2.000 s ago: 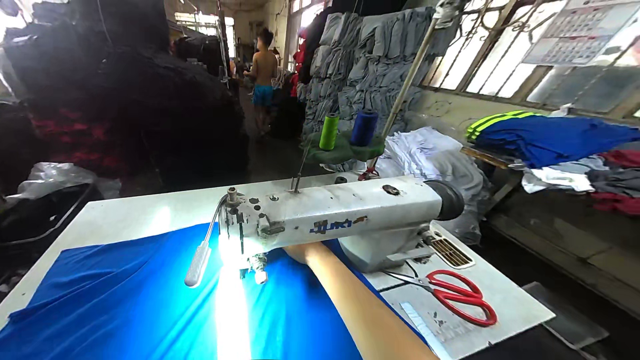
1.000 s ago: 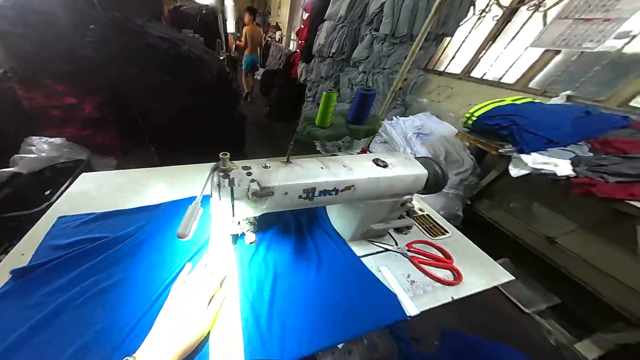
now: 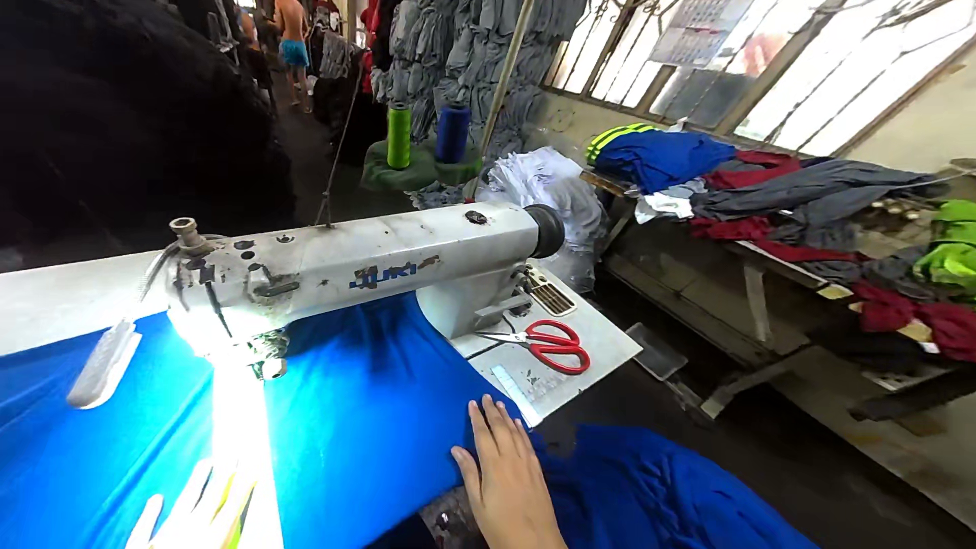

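Blue fabric lies across the bed of a white Juki sewing machine. My left hand rests on the cloth at bottom left, below the needle area, washed out by the lamp's glare; a yellow-green strip shows at its fingers. My right hand lies palm down, fingers slightly apart, on the right edge of the cloth. Red-handled scissors lie on the white table behind that hand, near a clear ruler. The needle is hidden by glare.
A green thread cone and a blue one stand behind the machine. More blue fabric hangs at lower right. A side bench holds heaped garments. Dark material is piled at the left. A person stands far back.
The right hand, absent one second ago, is now on the cloth's right edge. The left hand stays on the cloth below the needle area. The view has turned to the right.
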